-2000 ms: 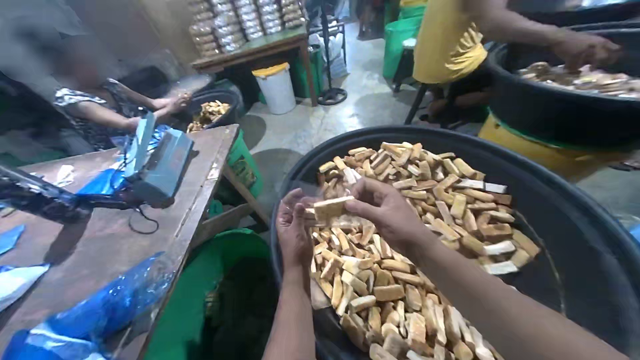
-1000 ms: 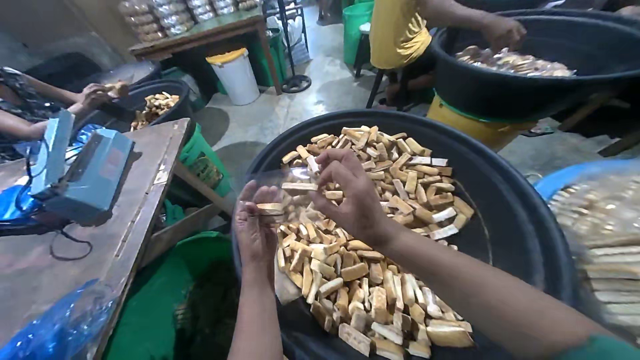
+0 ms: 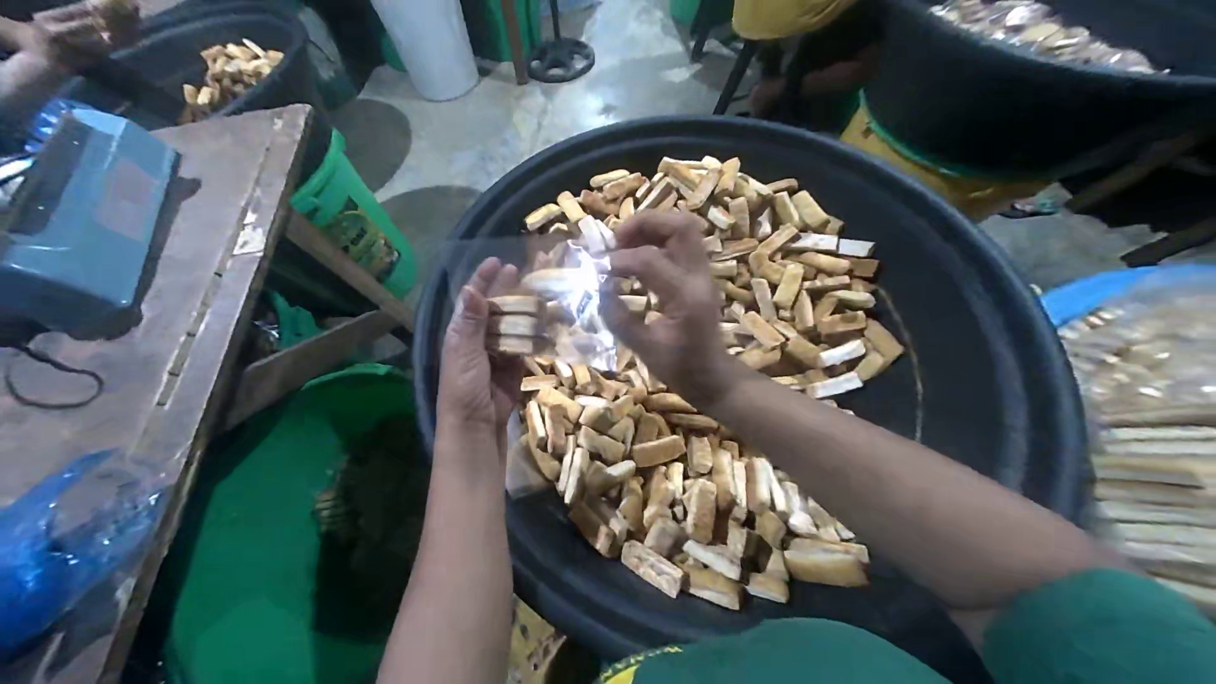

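Toasted bread sticks [image 3: 665, 451] lie heaped in a large round black tub [image 3: 988, 313] before me. Above the heap's left side, my left hand [image 3: 480, 351] holds a clear plastic bag [image 3: 594, 313] from below, with several bread pieces [image 3: 516, 323] stacked inside it against the fingers. My right hand [image 3: 670, 304] is at the bag's right side, thumb and fingers bent close to the shiny plastic. Glare and blur hide whether the fingertips pinch the film or a piece.
A wooden table [image 3: 214, 266] at the left bears a blue-gray device [image 3: 85, 209] and blue plastic [image 3: 71, 541]. Below it stands a green tub [image 3: 256, 560]. Another person's hand [image 3: 81, 38] is at upper left. Bagged bread [image 3: 1149, 380] lies at right; another black tub [image 3: 1026, 104] stands behind.
One second ago my right hand held a bread piece near the bag; now a stack of pieces shows in the bag at my left hand. The view has tilted down and moved closer.
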